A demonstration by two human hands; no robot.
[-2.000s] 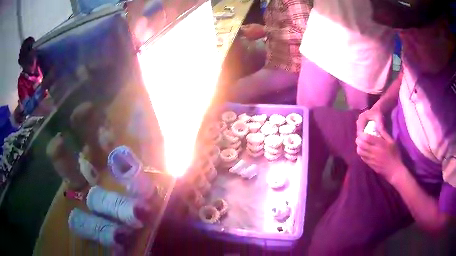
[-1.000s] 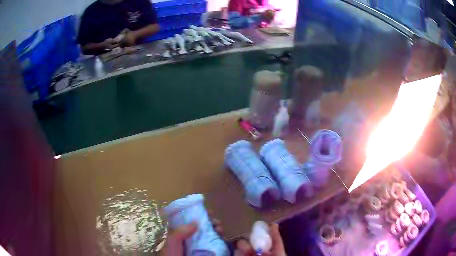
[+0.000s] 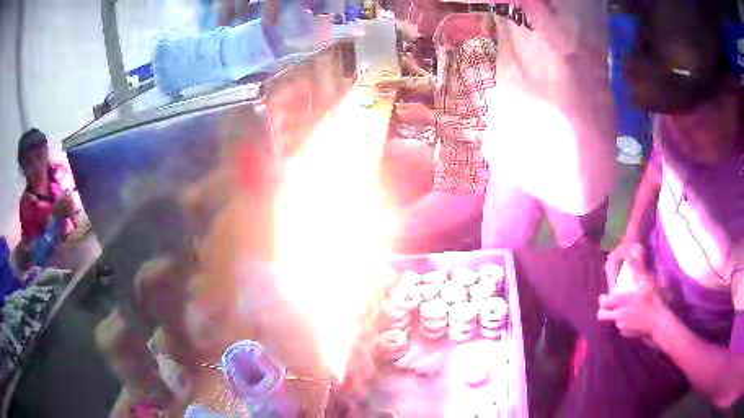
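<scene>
Neither of my hands is in the picture. A light-blue hollow piece point(image 3: 254, 371) stands on the bench near the bottom edge, its round opening facing up towards me. Part of another light-blue piece point(image 3: 204, 411) is cut off by the bottom edge. To the right, a purple-looking tray point(image 3: 514, 343) holds many whitish bumpy ring parts point(image 3: 432, 314), some stacked. Strong glare washes out the tray's left side and lower middle.
A dark upright panel point(image 3: 163, 163) stands behind the bench, with light-blue material point(image 3: 204, 57) above it. Bright glare point(image 3: 334, 237) fills the middle. A seated person point(image 3: 693, 212) at right holds something whitish. Other people are behind and at far left point(image 3: 45, 192).
The view has swung right and up. My hands, the blue piece at my left hand and the white bottle at my right have left the picture.
</scene>
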